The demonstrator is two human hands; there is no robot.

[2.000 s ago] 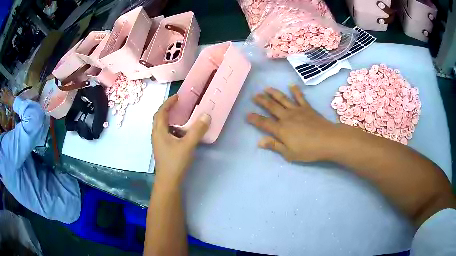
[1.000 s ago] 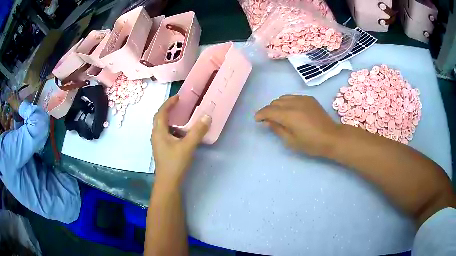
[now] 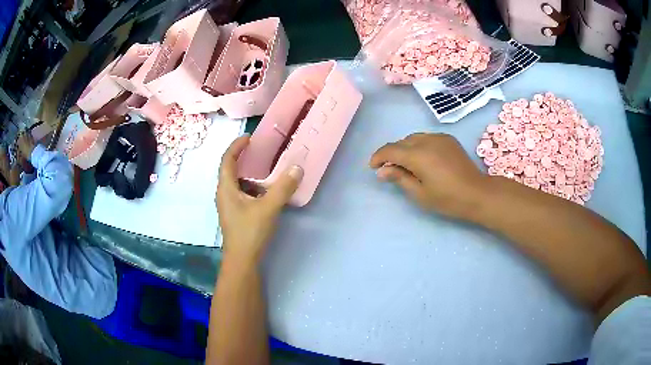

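A pale pink open housing [image 3: 321,135] stands on the white sheet in front of me, tilted away to the upper right. Short slots show along its right wall and thin pegs inside. My left hand [image 3: 253,192] holds its near end, thumb on the right wall edge and fingers on the left side. My right hand [image 3: 428,171] rests over the sheet right of the housing, fingers curled and thumb near the index finger. Whether something small is between the fingertips cannot be told. A round pile of small pink discs [image 3: 542,146] lies to the right of this hand.
A clear bag of pink discs [image 3: 435,53] lies on a black-gridded white sheet [image 3: 464,100] at the back. Pink housings [image 3: 250,68] stand at left, others [image 3: 525,21] at top right. A black bundle [image 3: 127,160] and a person's blue sleeve [image 3: 36,192] are at left.
My right hand was spread flat on the sheet; its fingers have since curled together. My left hand and the housing have hardly moved.
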